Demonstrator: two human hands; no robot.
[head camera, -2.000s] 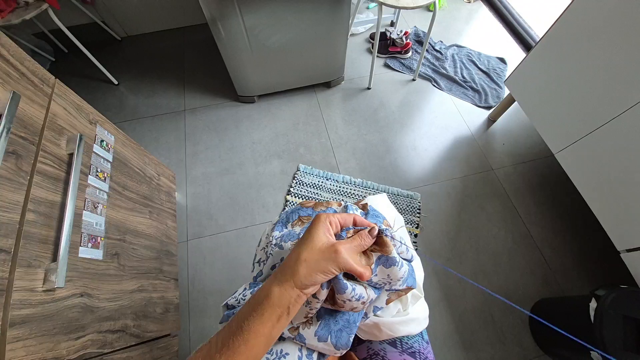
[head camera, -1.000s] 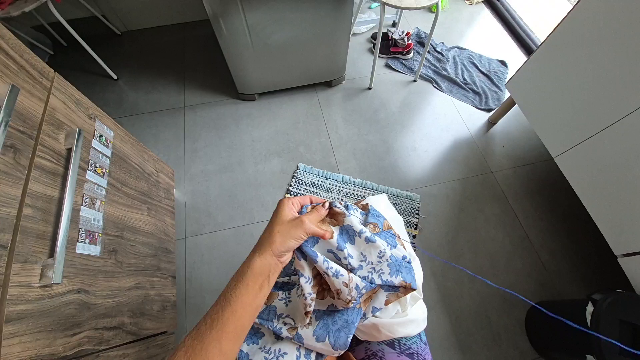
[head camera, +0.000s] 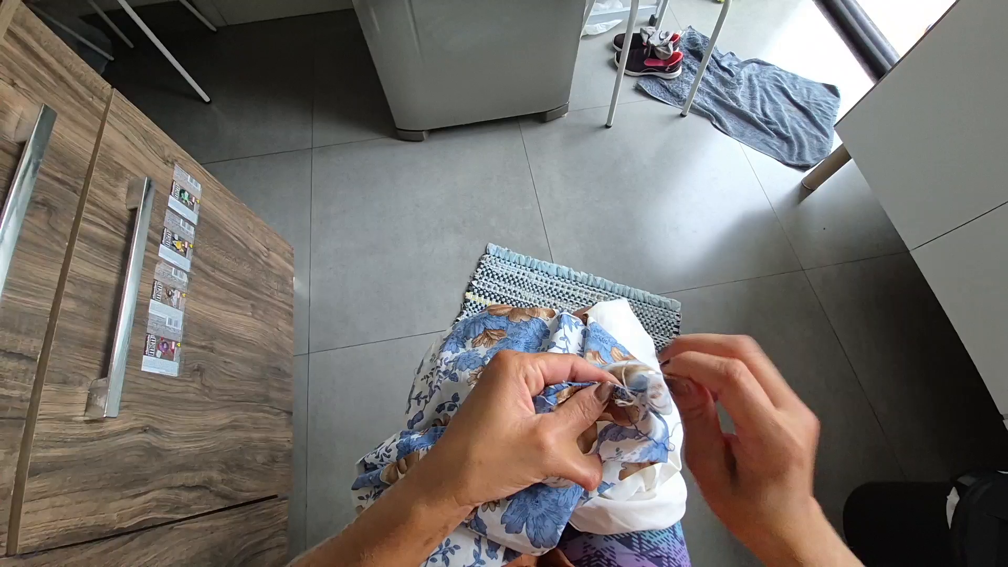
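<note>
A floral fabric (head camera: 543, 504) in blue, brown and white lies bunched over my lap, with a plain white part (head camera: 622, 323) along its right side. My left hand (head camera: 543, 425) pinches a fold of it between thumb and forefinger. Close by on the right, my right hand (head camera: 740, 425) has its thumb and forefinger pressed together at the fabric's edge, slightly blurred. Thin thread loops show between the two hands. Whether a needle is in the right fingertips cannot be made out. Patterned purple cloth (head camera: 630, 547) covers my leg below.
A woven rug (head camera: 575, 283) lies on grey floor tiles beyond my lap. Wooden cabinet doors (head camera: 213, 441) stand at left, a grey appliance (head camera: 480, 63) ahead. Shoes (head camera: 650, 55), a grey towel (head camera: 756, 102) and white stool legs are at upper right, a dark bin (head camera: 898, 520) at lower right.
My right hand has come into view from the right and is now at the fabric beside my left hand. The blue thread stretched out to the right in the earlier frames is now gathered near the hands.
</note>
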